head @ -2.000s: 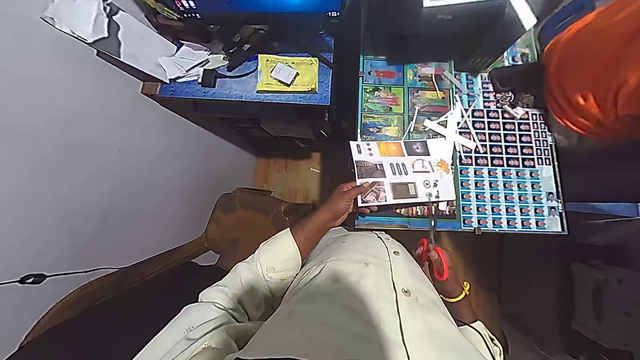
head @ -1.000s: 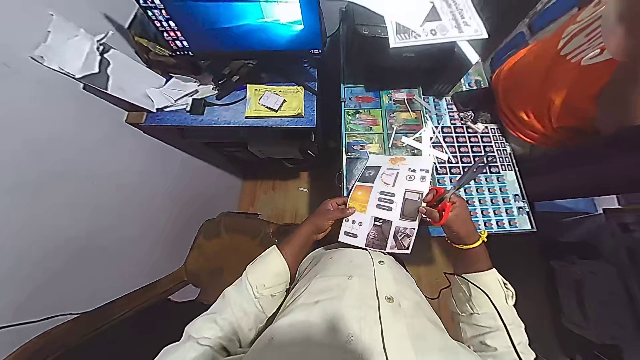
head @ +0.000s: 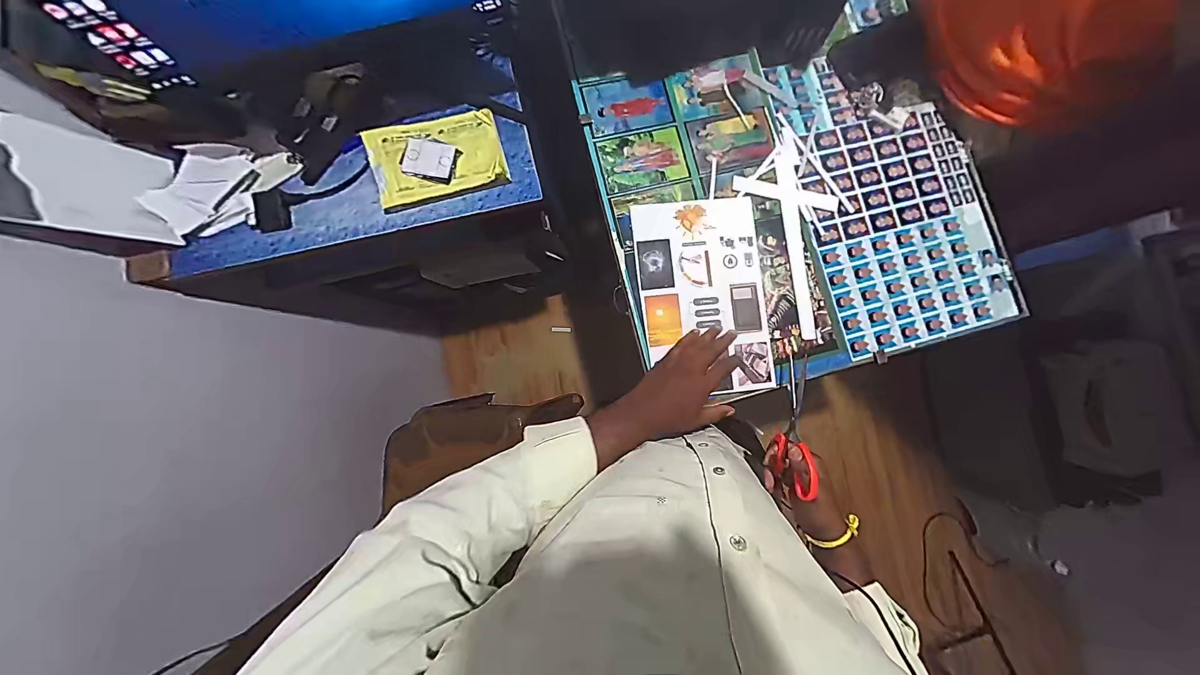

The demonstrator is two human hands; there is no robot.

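A printed sheet (head: 696, 253) with small pictures lies on the near left part of the glass-topped table (head: 947, 342). My left hand (head: 692, 380) rests on the sheet's lower part, palm down with its fingers apart, gripping nothing. Lower right, beside my shirt, my right hand (head: 795, 469) holds red-handled scissors (head: 795, 441), its fingers at the handles and the blades pointing away from me toward the table's near edge. White paper strips (head: 795, 225) lie in a loose heap just right of the sheet.
Rows of small portrait photos (head: 900, 272) and larger pictures (head: 642, 159) cover the table. A person in orange (head: 1041, 56) is at the upper right. On the blue desk at left are a yellow packet (head: 436, 159), paper scraps (head: 211, 192) and a monitor (head: 281, 28).
One second ago both hands held the sheet up near my body. Now it lies on the table under my left hand, and my right hand with the scissors has moved off it, down beside my shirt.
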